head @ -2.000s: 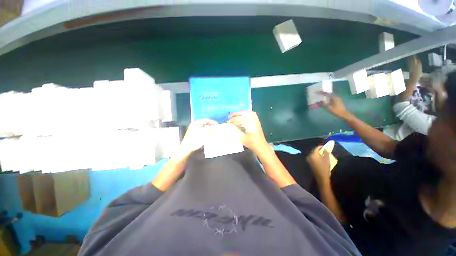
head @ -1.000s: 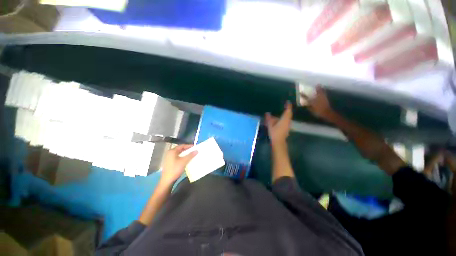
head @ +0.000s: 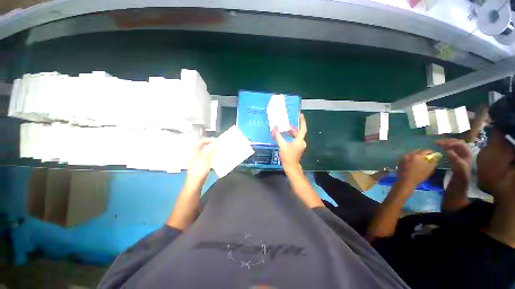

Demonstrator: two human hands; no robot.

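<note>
My left hand (head: 200,160) holds a flat white label sheet (head: 232,151) by its left edge, over the lower left corner of the blue digital scale (head: 253,119). A small white carton (head: 277,113) is on the scale platform. My right hand (head: 290,144) has its fingertips at the carton's near end, with the thumb and a finger around it. The scale's display and keypad show on its near edge. Whether the carton rests fully on the platform is hard to tell.
Two long rows of white cartons (head: 107,101) stand left of the scale. Single cartons (head: 376,126) stand on the green bench (head: 333,132) to the right. A person in black with raised hands (head: 420,163) is at the right. Brown boxes (head: 84,195) are below the bench at left.
My right hand has come back from over the bench to the scale, now with a white carton. My left hand still holds the label sheet. The neighbour's hand has drawn back from the bench.
</note>
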